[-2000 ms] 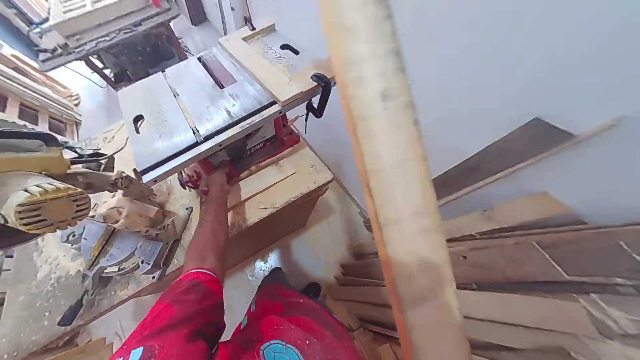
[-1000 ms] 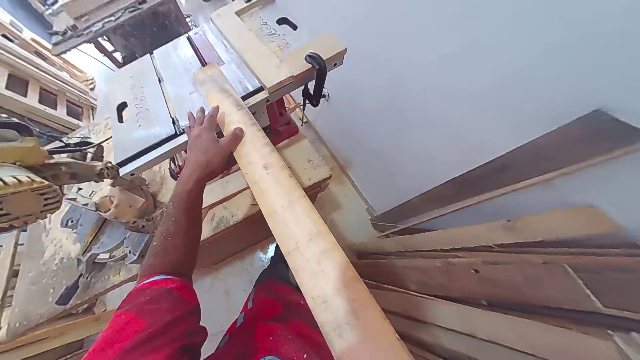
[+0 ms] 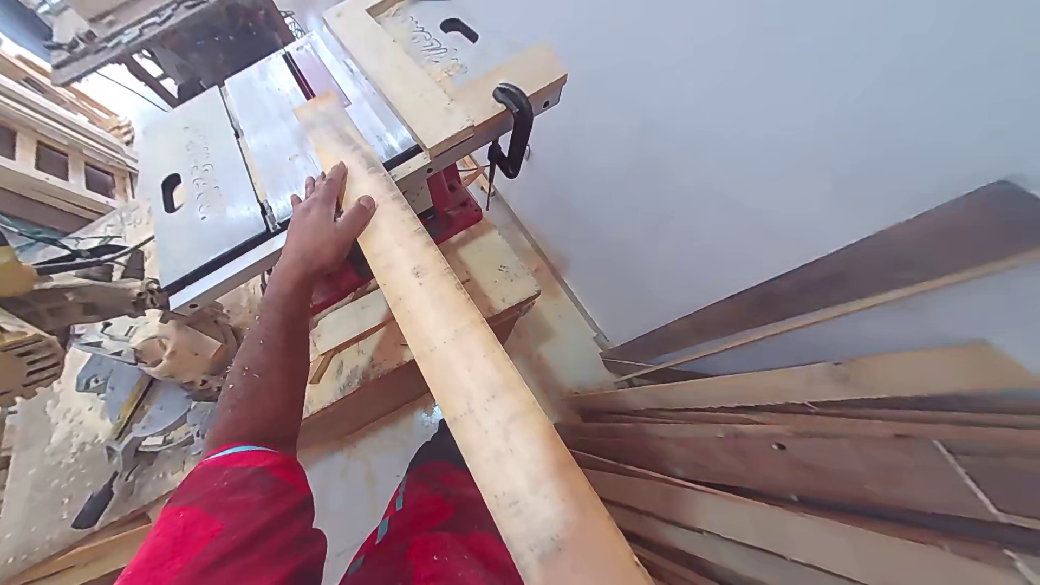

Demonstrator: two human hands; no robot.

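A long pale wooden board [image 3: 463,349] runs from the bottom of the view up onto the metal top of a table saw [image 3: 268,146]. My left hand [image 3: 325,219] lies at the board's left edge near its far end, thumb on the upper face and fingers spread along the side. My right hand is out of view, as is the board's near end. To the right of the board's tip, a wooden fence [image 3: 406,89] lies across the saw top, with a black C-clamp [image 3: 516,130] at its near end.
Under the saw is a wooden box stand [image 3: 487,276]. A dusty miter saw [image 3: 154,406] stands at the left. Several planks [image 3: 796,463] lie at the lower right, and a dark board [image 3: 845,260] leans against the white wall [image 3: 731,106].
The board has come down from a raised position at the right onto the saw top. My left hand has moved from below the saw's front edge to the board's edge.
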